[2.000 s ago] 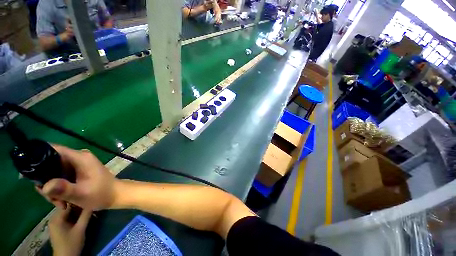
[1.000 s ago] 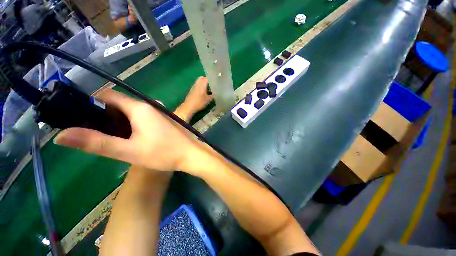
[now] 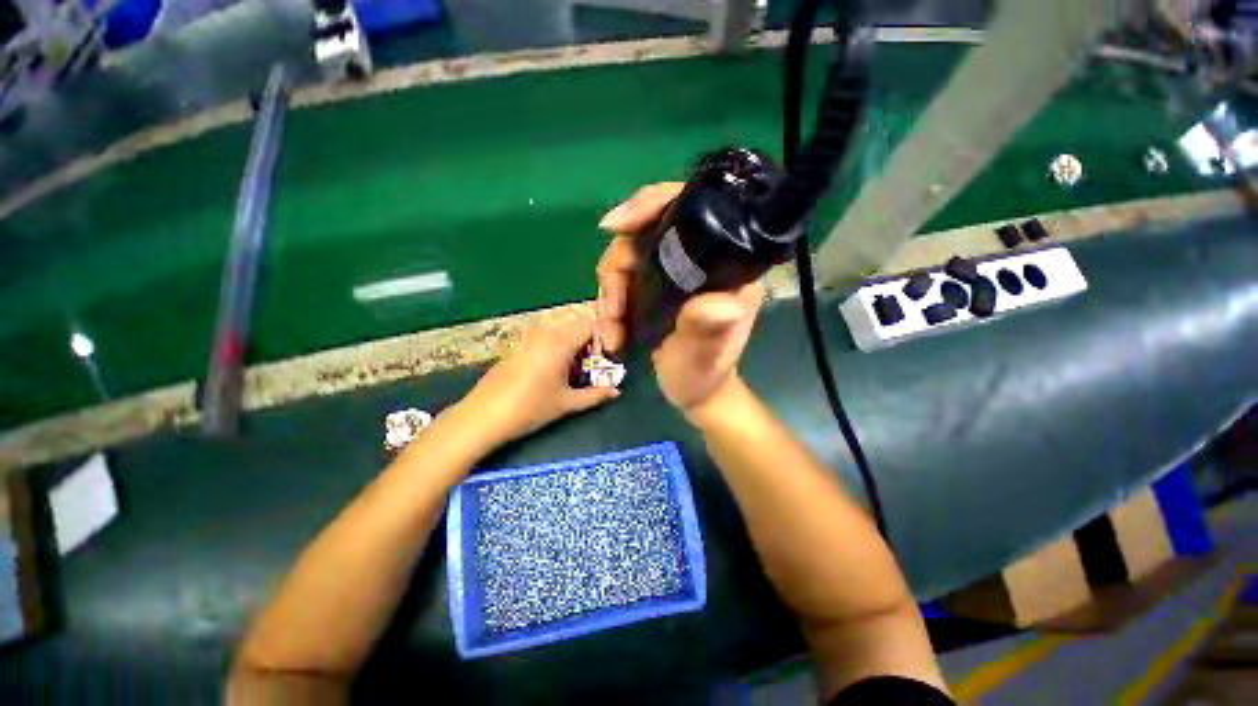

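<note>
My right hand (image 3: 690, 310) is closed around the black electric screwdriver (image 3: 697, 248), held upright with its lower end down at my left hand. My left hand (image 3: 552, 370) holds a small white plastic insert (image 3: 603, 370) between its fingers, just below the tool. The bit's tip is too small to make out. Another white insert (image 3: 406, 428) lies on the bench beside my left forearm. The blue screw tray (image 3: 695, 566), full of tiny silver screws, lies between my forearms.
A black cord (image 3: 828, 372) hangs right of my right hand. A white power strip housing (image 3: 966, 297) with black pieces lies by the pale post (image 3: 952, 152). A long clear strip (image 3: 251, 248) crosses the green belt (image 3: 455, 179). A white card (image 3: 84, 505) lies left. Small white parts sit on the belt.
The view has turned left and down. My left hand has come back from beside the post and now holds a white insert. The screwdriver has swung upright above it, still in my right hand.
</note>
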